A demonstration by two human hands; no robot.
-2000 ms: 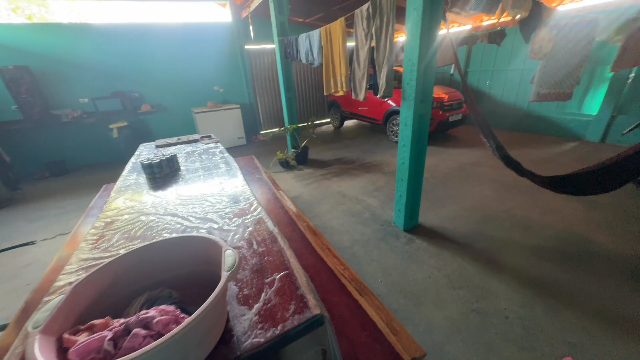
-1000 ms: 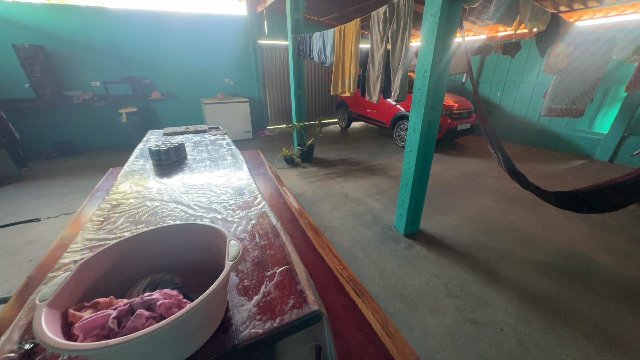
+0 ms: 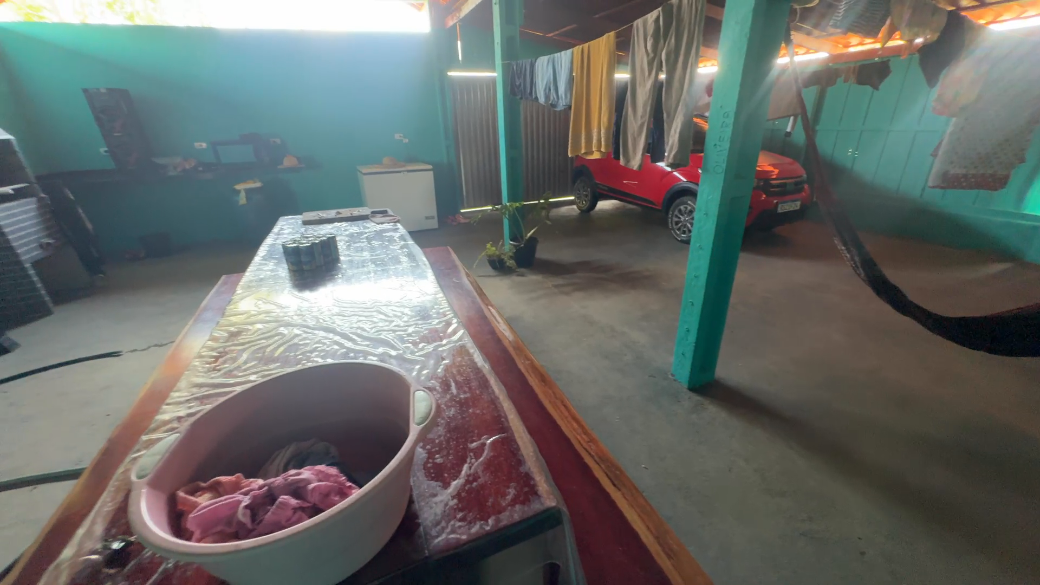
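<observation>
Neither my left hand nor my right hand shows in the head view. A pale pink plastic tub (image 3: 357,520) with side handles stands on the near end of a long table (image 3: 479,406) covered with clear, wrinkled plastic. Inside the tub lie crumpled pink and orange cloths (image 3: 276,504), with a dark cloth (image 3: 302,457) behind them. Farther along the table sits a pack of cans (image 3: 310,253), and a flat tray-like object (image 3: 335,215) lies at the far end.
Wooden benches (image 3: 569,439) flank the table. A teal post (image 3: 711,244) rises to the right, with a dark hammock (image 3: 918,317) beyond it. Clothes (image 3: 593,97) hang from a line before a red car (image 3: 634,180). Potted plants (image 3: 524,248), a white chest freezer (image 3: 400,195) and a hose (image 3: 49,479) are around.
The view has shifted slightly; otherwise the tub, the cloths and the pack of cans stay in place.
</observation>
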